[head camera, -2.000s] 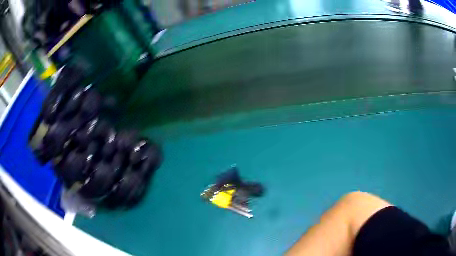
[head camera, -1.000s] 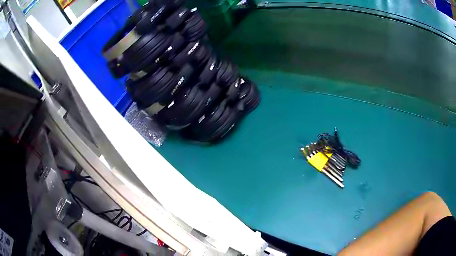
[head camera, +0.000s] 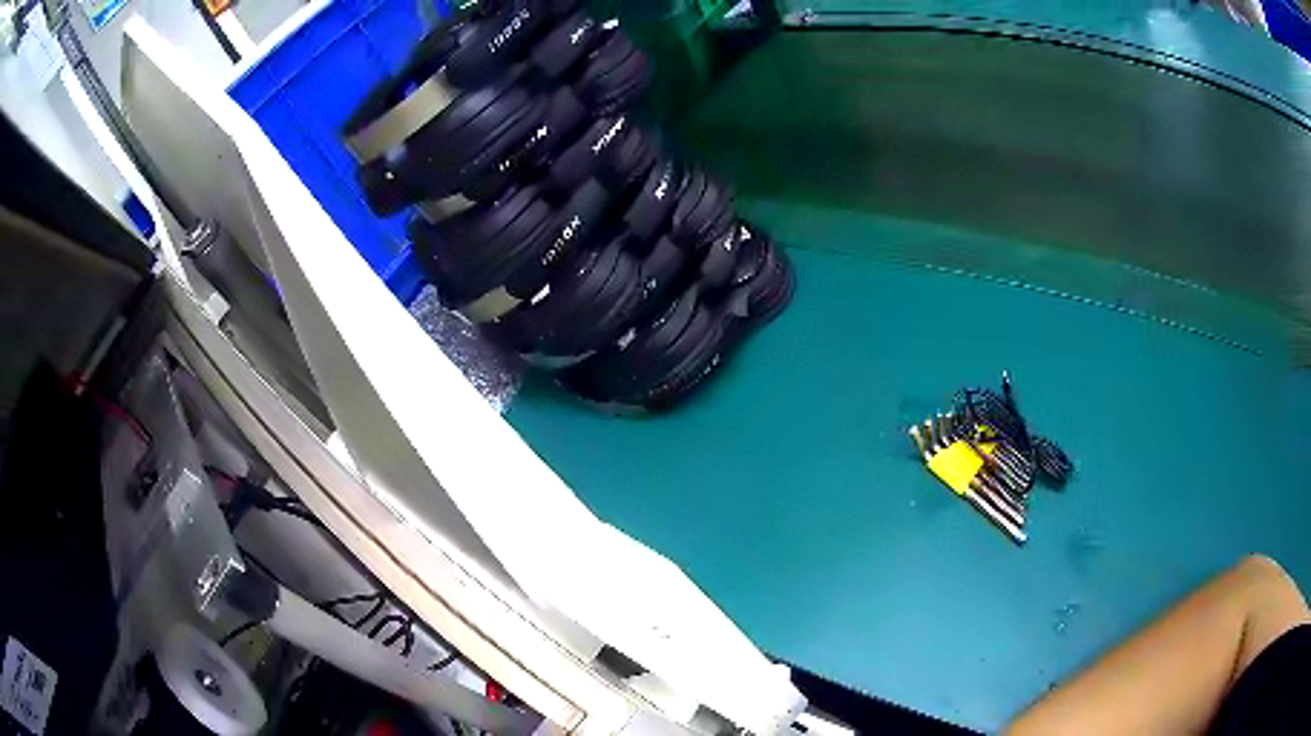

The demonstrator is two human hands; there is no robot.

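Observation:
A dense pile of black headphones [head camera: 575, 216] stands on the green belt, left of centre, with pale strips on some bands. The open test box [head camera: 417, 575] is at the lower left, its fixture [head camera: 216, 676] showing a round white piece, metal parts and black and red wires. Part of its raised lid's dark underside and a white label are at the left edge. A bare forearm and elbow [head camera: 1193, 647] with a dark sleeve enter at the lower right; the hand is cut off by the bottom edge. No hand is visible.
A plug cable bundle [head camera: 966, 467] with a yellow block, metal prongs and black cord lies on the green belt [head camera: 805, 532]. A blue bin [head camera: 324, 122] is behind the headphone pile. A white sheet or panel [head camera: 417, 417] runs between the box and the belt. A low dark green wall [head camera: 1035, 187] borders the belt.
The view has swung left and down, bringing the open test box into the frame. The headphone pile and cable bundle now appear further right. The elbow remains at the lower right.

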